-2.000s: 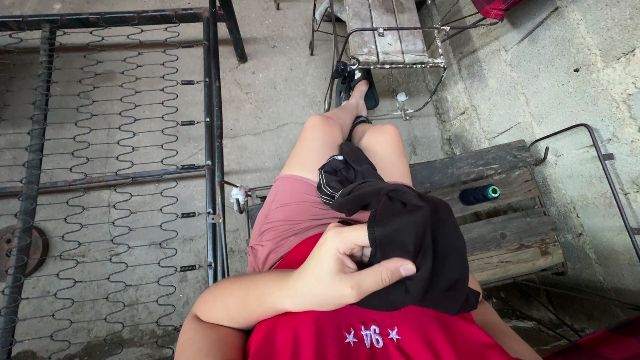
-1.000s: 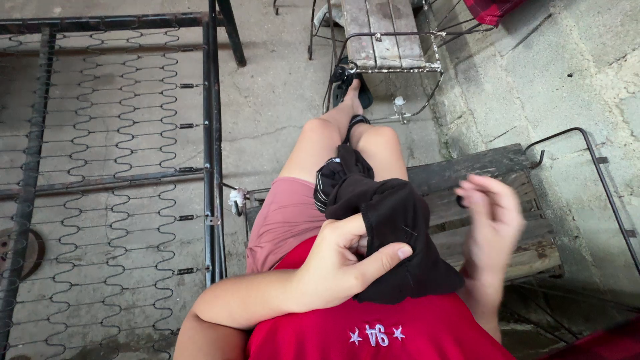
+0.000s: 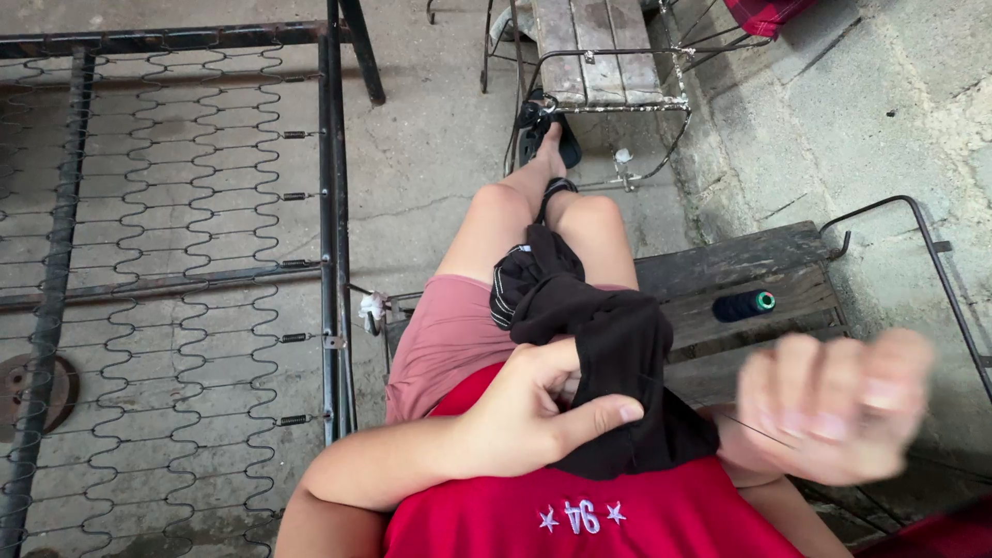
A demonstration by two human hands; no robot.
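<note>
A black cloth garment (image 3: 620, 372) with a white-striped part lies bunched across my lap. My left hand (image 3: 542, 411) is shut on its edge, with the thumb on top and the other fingers partly hidden inside the fabric. To the right of the cloth, my right hand (image 3: 837, 403) is raised and blurred, its fingers curled. A thin dark strand (image 3: 756, 430) shows between the cloth and that hand; whether the fingers pinch a needle or thread cannot be told. The spool of dark thread (image 3: 742, 305) lies on its side on the wooden bench beside me.
I sit on a wooden slatted bench (image 3: 728, 256) with a metal armrest (image 3: 918, 209). A black metal frame with wire springs (image 3: 333, 232) stands at the left. Ahead is a wooden-slat chair (image 3: 601, 54) with metal legs. A rough concrete wall (image 3: 868, 116) runs along the right.
My right hand, mostly hidden behind the cloth two seconds ago, has come out to the right of it and now looks curled rather than spread. My left hand keeps its hold on the black cloth.
</note>
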